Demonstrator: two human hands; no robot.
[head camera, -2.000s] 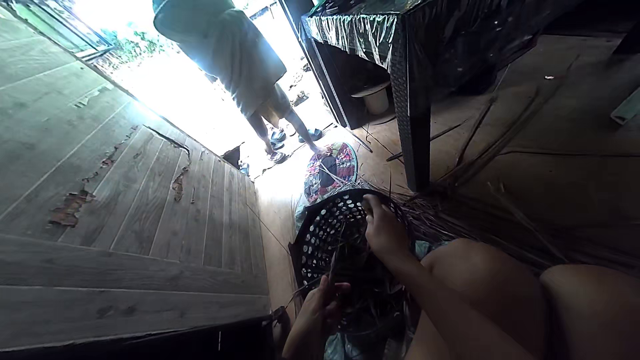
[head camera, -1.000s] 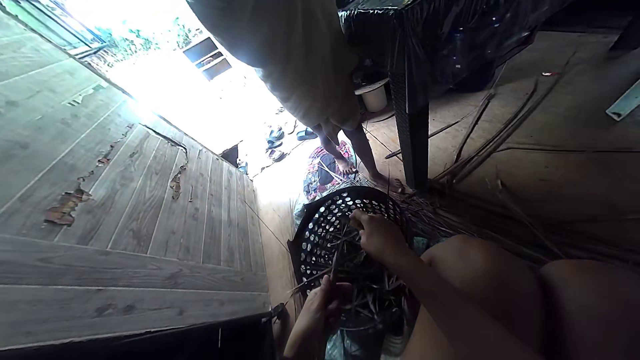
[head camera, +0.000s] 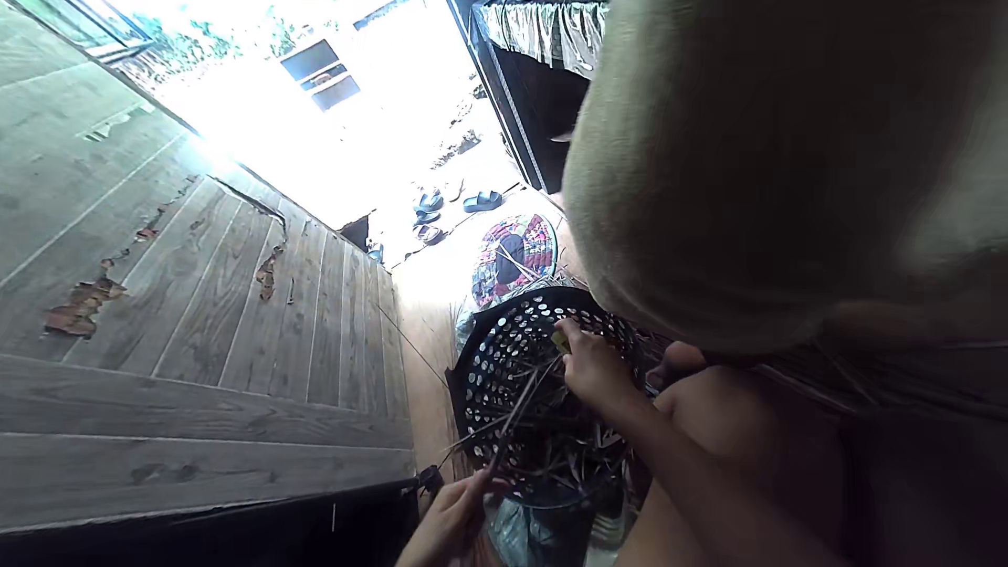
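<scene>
A black perforated plastic basket (head camera: 482, 346) stands in front of my knees with thin dark plant strips (head camera: 579, 465) inside. Over its right side, my right hand (head camera: 591, 366) is closed on a small yellowish-green object (head camera: 561, 341), perhaps a knife handle; its kind is unclear. My left hand (head camera: 461, 504), low at the near left rim, pinches the end of a long thin strip (head camera: 520, 413) that slants up across the basket toward my right hand.
A person in light clothing (head camera: 709, 157) stands close on the right, hiding much of the table (head camera: 535, 39). Beyond the basket lie a round multicoloured rug (head camera: 516, 256) and sandals (head camera: 482, 201) by the bright doorway. A wood-plank wall (head camera: 236, 315) runs along the left.
The other person has come from the doorway, past the rug, to close beside me on the right, and now covers the table leg. Both my hands remain over the basket.
</scene>
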